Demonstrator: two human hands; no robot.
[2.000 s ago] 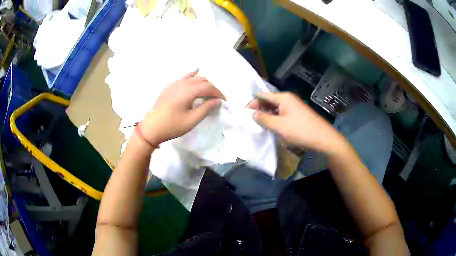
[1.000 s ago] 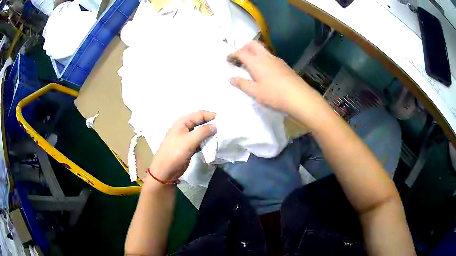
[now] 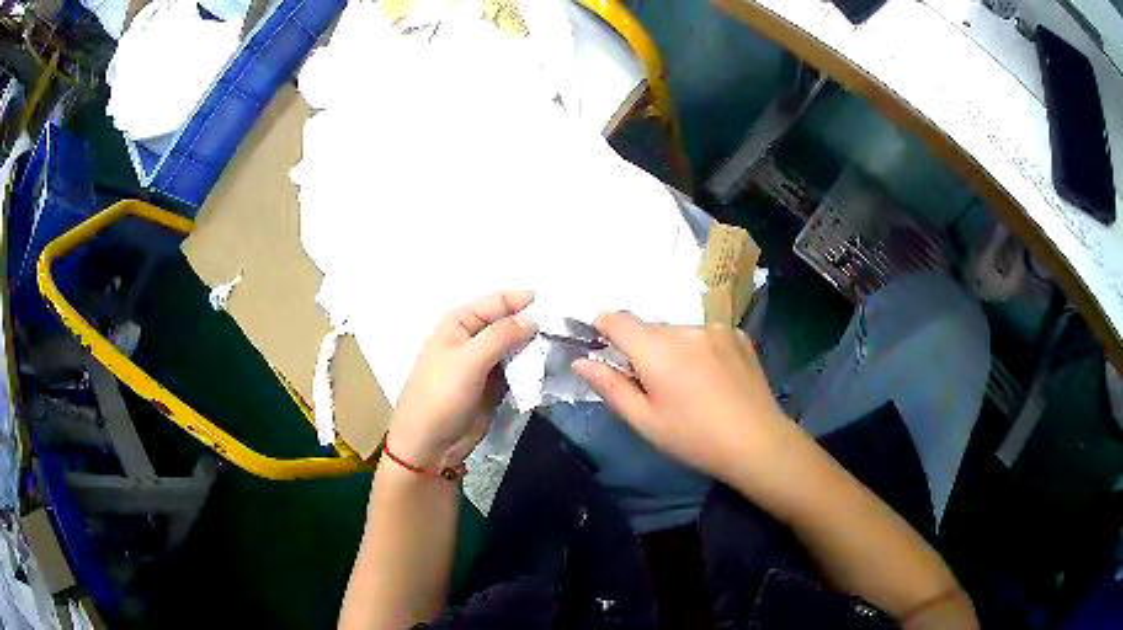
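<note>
A large heap of overexposed white garments (image 3: 443, 172) lies in front of me and reaches my lap. My left hand (image 3: 462, 357) pinches an edge of a white garment (image 3: 527, 373) between thumb and fingers at the heap's near end. My right hand (image 3: 684, 382) is close to its right, holding small dark thread snips (image 3: 575, 334), mostly hidden in the fingers. The snips' tips point left at the pinched edge; whether they touch it cannot be told.
Brown cardboard (image 3: 253, 240) lies under the heap's left side, with a white strip (image 3: 325, 391) over it. A yellow trolley tube (image 3: 160, 400) curves at left. A blue crate (image 3: 228, 129) stands beyond. A white table (image 3: 936, 111) with a phone (image 3: 1075, 123) is at right. A brown piece (image 3: 729, 273) lies near my right hand.
My right hand has come down from the upper heap to beside my left hand, uncovering the brown piece. My left hand keeps its pinch, now slightly farther right than two seconds ago.
</note>
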